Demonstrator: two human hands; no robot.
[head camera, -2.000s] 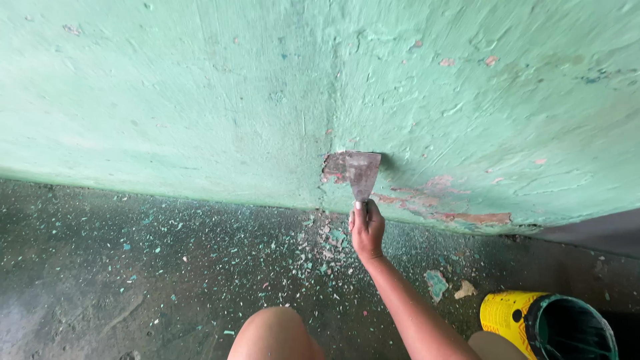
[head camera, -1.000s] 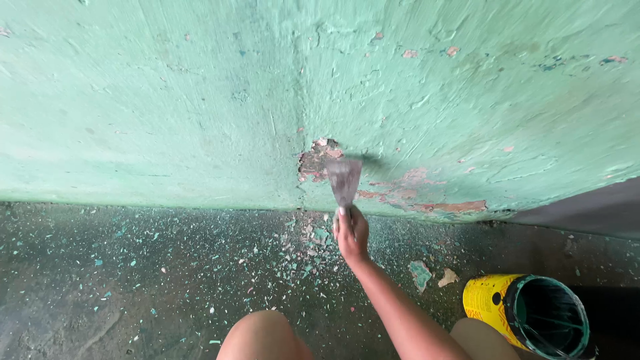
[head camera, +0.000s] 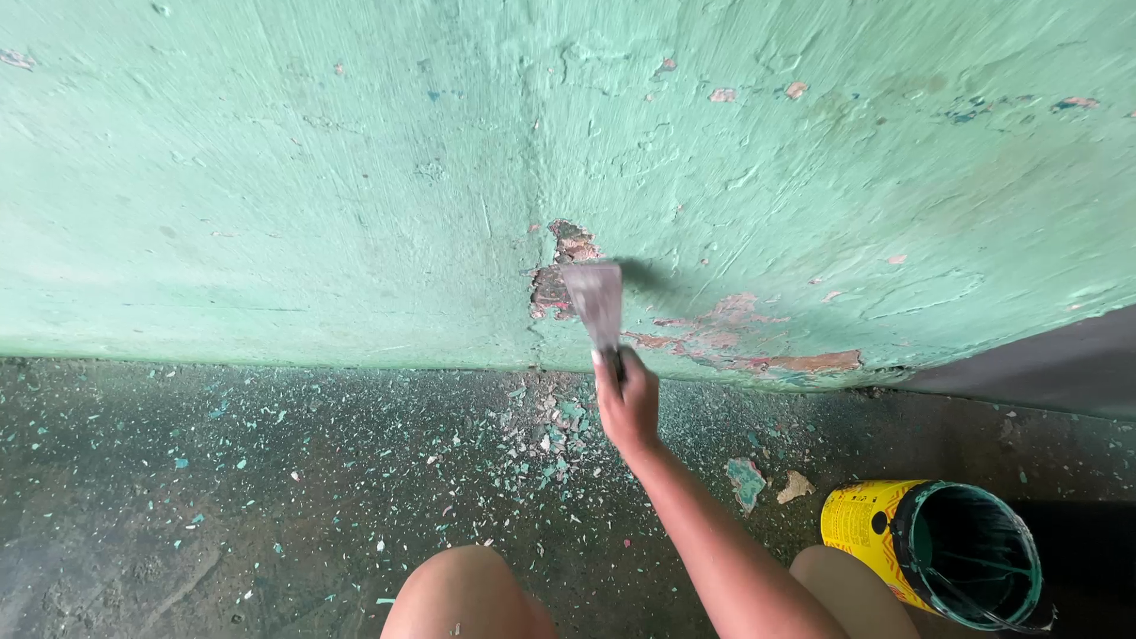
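My right hand (head camera: 630, 404) grips the dark handle of a paint scraper (head camera: 597, 302), its blade pointing up toward the green painted wall (head camera: 355, 204). The blade overlaps the right side of a bare patch (head camera: 548, 288) where paint is gone; whether its edge touches the wall cannot be told. More chipped paint (head camera: 732, 337) shows to the right, low on the wall. Loose paint flakes (head camera: 559, 435) lie on the floor below the patch. My left hand is not in view.
A yellow paint bucket (head camera: 865, 532) with a dark, green-smeared inside is at the lower right, near my right knee (head camera: 843, 590). My other knee (head camera: 470, 595) is at the bottom middle. Two larger paint pieces (head camera: 745, 484) lie on the dark floor (head camera: 311, 550). A grey wall section (head camera: 1056, 368) stands at right.
The bare patch now reaches higher up the wall than two seconds ago. The scraper remains in my right hand beside it.
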